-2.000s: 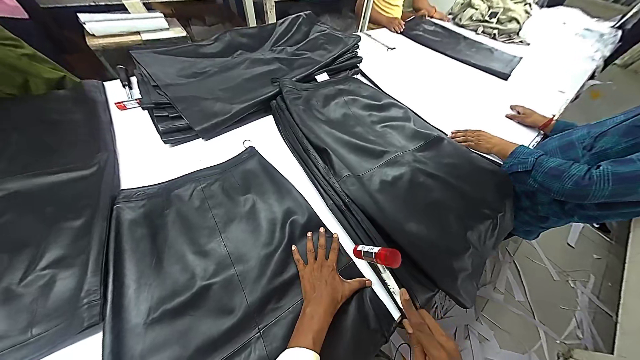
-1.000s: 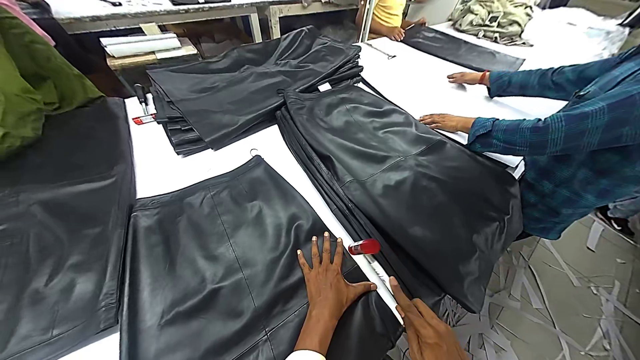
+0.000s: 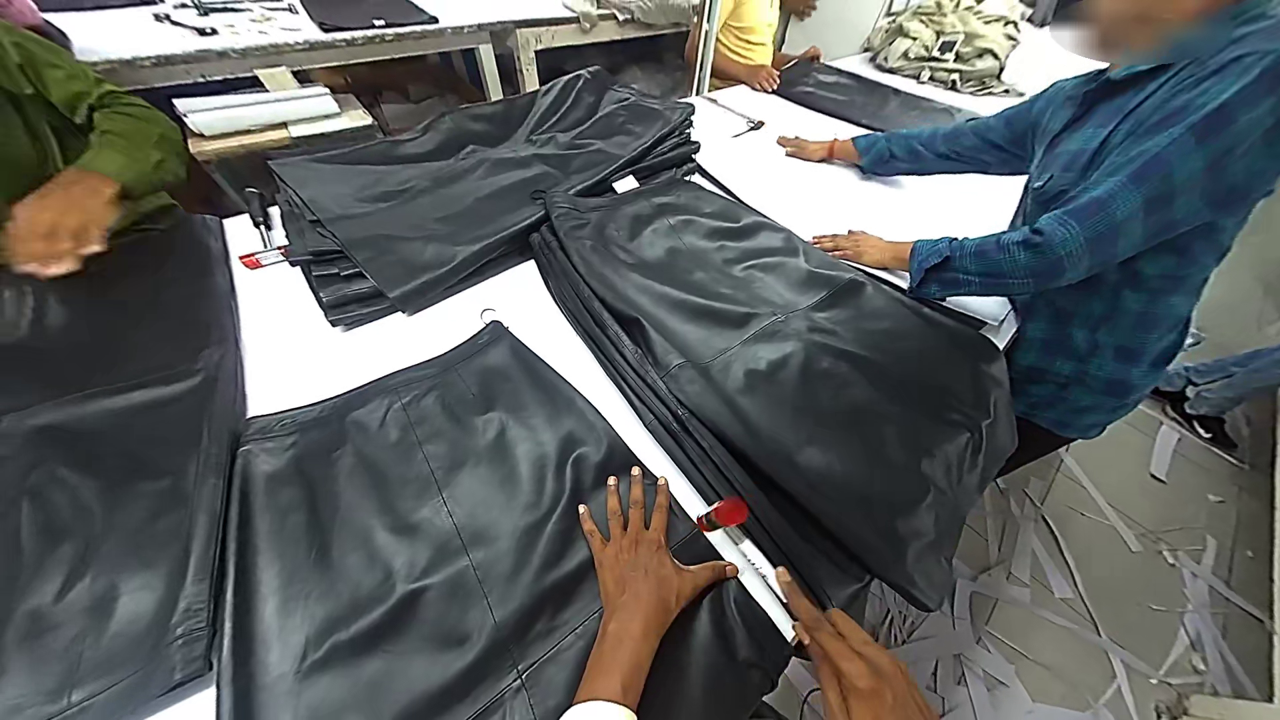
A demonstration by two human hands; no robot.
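Note:
My left hand [image 3: 640,570] lies flat, fingers spread, on the lower right part of a black leather skirt [image 3: 370,510] laid on the white table surface. At its right, my right hand [image 3: 855,655] is closed around the lower end of a hammer [image 3: 724,515] with a red head and a pale shaft. The hammer's head is above my fingers, by the skirt's right edge; its grip is mostly hidden by my hand. Beside it lies a stack of black leather skirts [image 3: 790,370]. A small ring [image 3: 488,315] shows at the flat skirt's top corner.
Folded black leather pieces [image 3: 480,170] are piled at the back. More black leather [image 3: 100,450] lies at left, by a green-sleeved person's hand [image 3: 62,222]. A co-worker in a checked shirt [image 3: 1080,220] leans over the table at right. Paper strips [image 3: 1010,640] litter the floor.
The co-worker in the checked shirt has reached farther across the table. A green-sleeved person's hand has come into view at left. My left hand stays flat on the skirt.

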